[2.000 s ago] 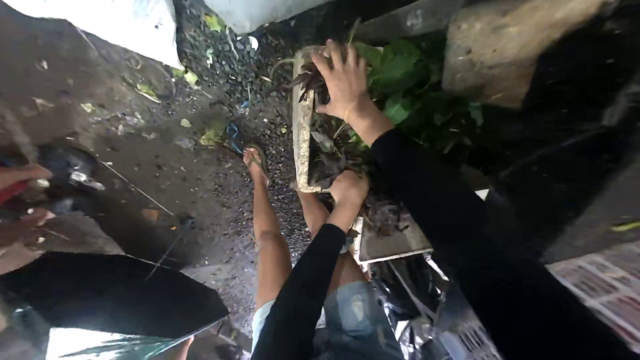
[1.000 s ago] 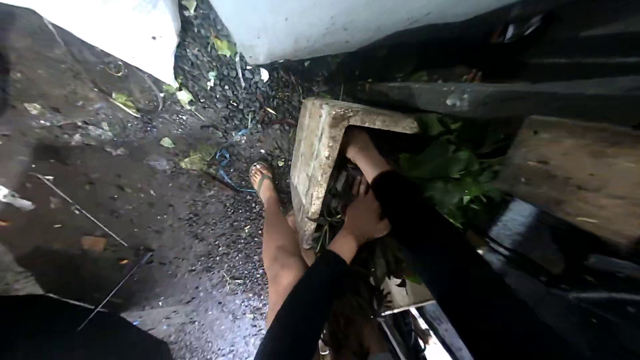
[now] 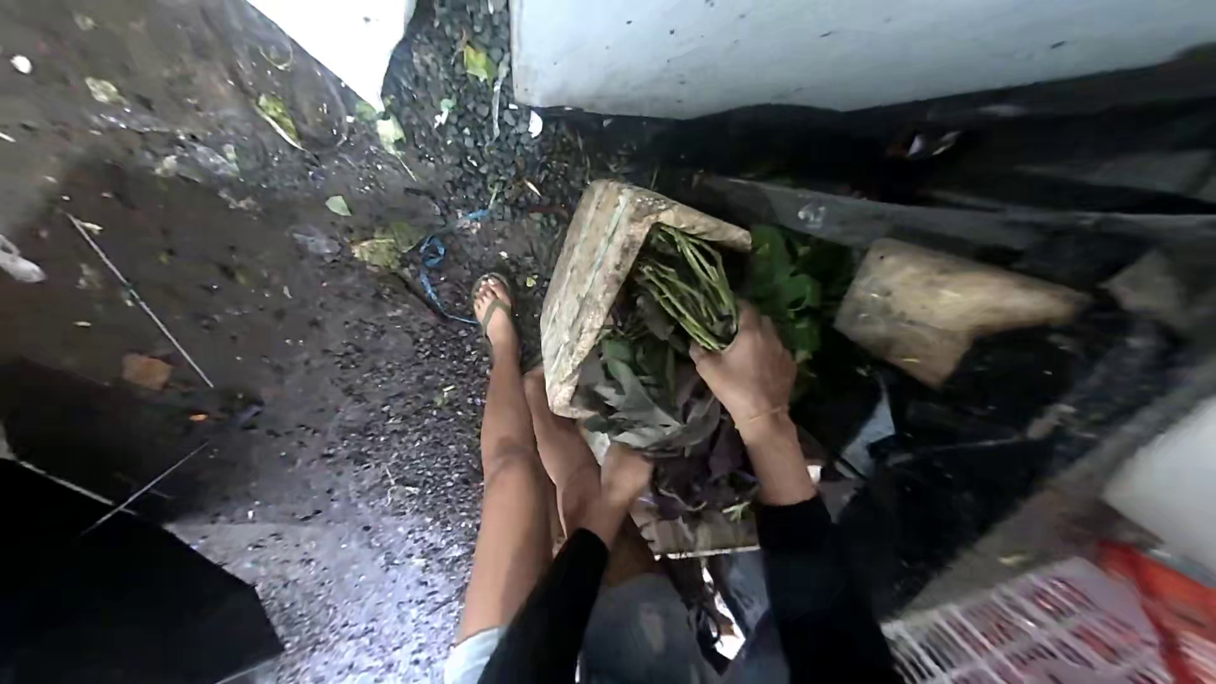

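My right hand (image 3: 749,369) grips a bundle of green leafy stems (image 3: 689,290), its stem ends pointing up and left toward the corner of a worn, dirty foam box (image 3: 584,285). Broad dull-green leaves (image 3: 655,408) hang from the bundle. Below them is my left hand (image 3: 627,475), its fingers hidden under the leaves, so its hold cannot be seen. Dark purplish leaves (image 3: 708,470) lie between my two wrists. More bright green leaves (image 3: 784,285) show just beyond the box's right side.
A worn pale block (image 3: 940,299) lies to the right. Large white sheets or panels (image 3: 760,57) span the top. A white plastic crate (image 3: 1035,627) is at lower right, a black umbrella (image 3: 114,579) at lower left. Blue string (image 3: 432,271) lies on wet, littered ground near my sandalled foot.
My right hand has come out of the box's inner corner and now grips leafy stems. My left hand has moved lower, under the leaves.
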